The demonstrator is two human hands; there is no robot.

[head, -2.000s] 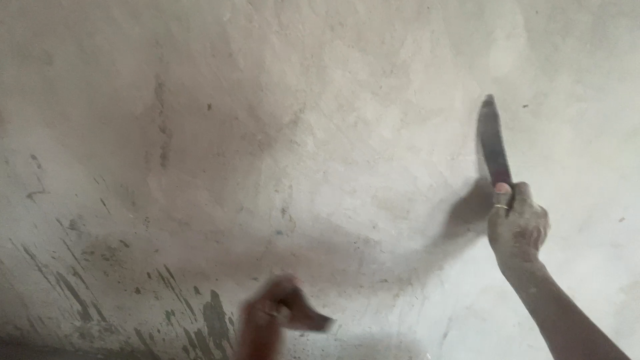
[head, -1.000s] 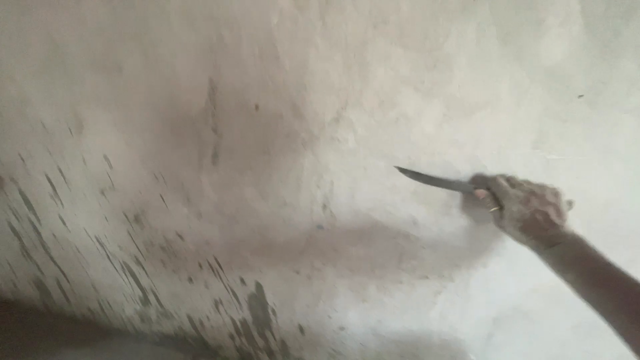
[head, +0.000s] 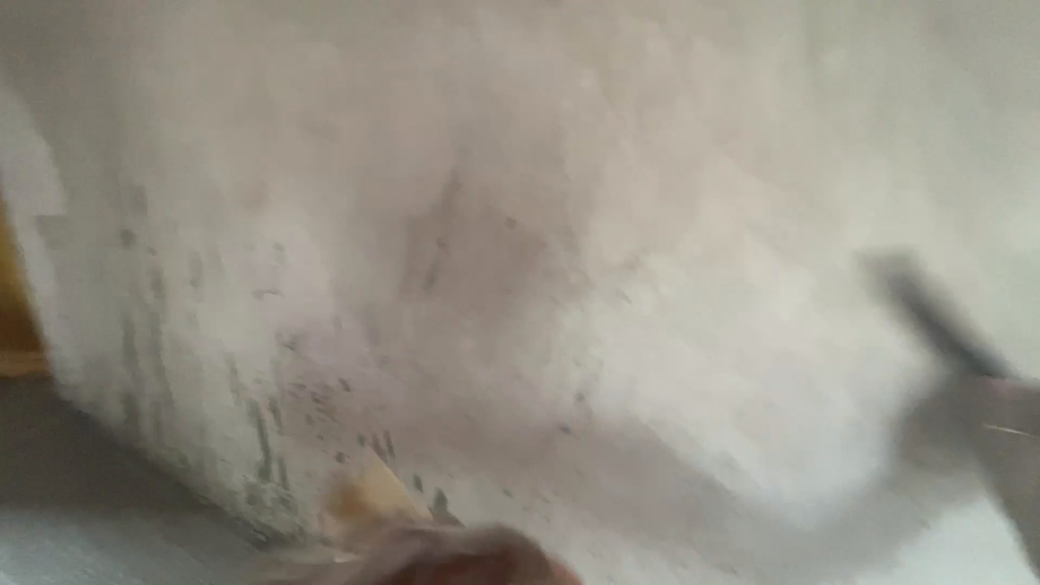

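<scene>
At the right edge, blurred and partly cut off, my right hand (head: pixel 1003 431) is closed on a dark flat blade (head: pixel 938 317), which points up and to the left in front of the plastered wall (head: pixel 691 244). The blade's exact kind is too blurred to tell. At the bottom, my left hand (head: pixel 479 556) shows only in part. Beside its upper left lies a pale yellowish piece with a straight edge (head: pixel 378 491); whether the hand holds it cannot be told. Dark streaks and spots mark the wall's lower left.
The wall meets a grey floor (head: pixel 89 487) at the lower left. A yellow-brown thing (head: pixel 12 301) stands at the far left edge. Shadows of an arm fall across the wall.
My left hand, out of view one second ago, shows at the bottom again. The blade in my right hand has tilted more upward. The view has swung left.
</scene>
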